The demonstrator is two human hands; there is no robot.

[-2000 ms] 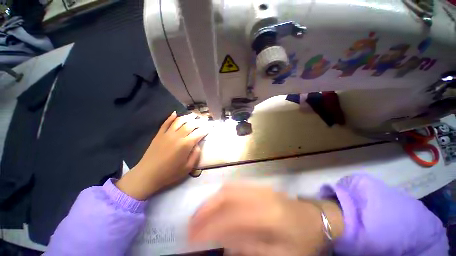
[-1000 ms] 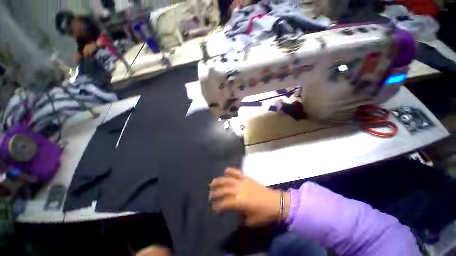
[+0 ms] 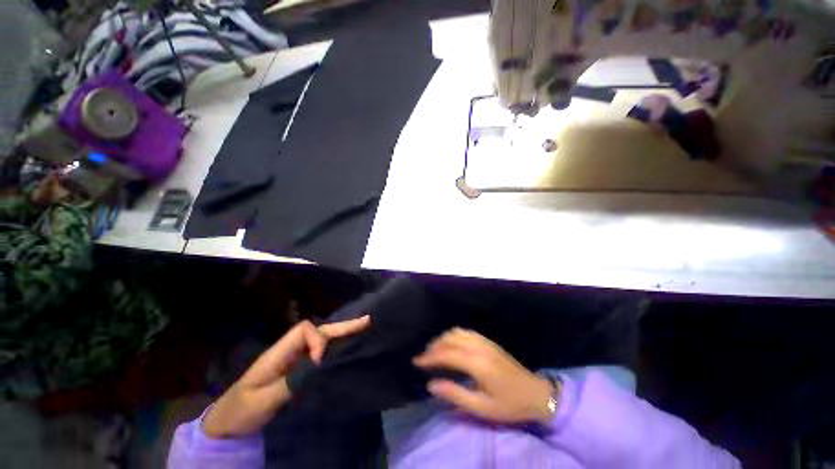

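A dark cloth panel lies over my lap below the table edge. My left hand is at its left side with the cloth between thumb and fingers. My right hand is at the cloth's right side, fingers bent and apart, slightly blurred; it does not grip anything visible. More dark panels lie flat on the white table, with narrow dark strips on them. The sewing machine stands at the upper right, with no panel at its needle plate.
A purple device with a round disc and a grey plate are at the table's left. Striped garments lie behind. Fabric scraps are under the machine arm. Part of the red scissors shows at the right edge.
The panel that hung over the table's front edge beside the needle is now on my lap. My left hand has come into fuller view on the cloth; my right hand has moved down. The view has shifted.
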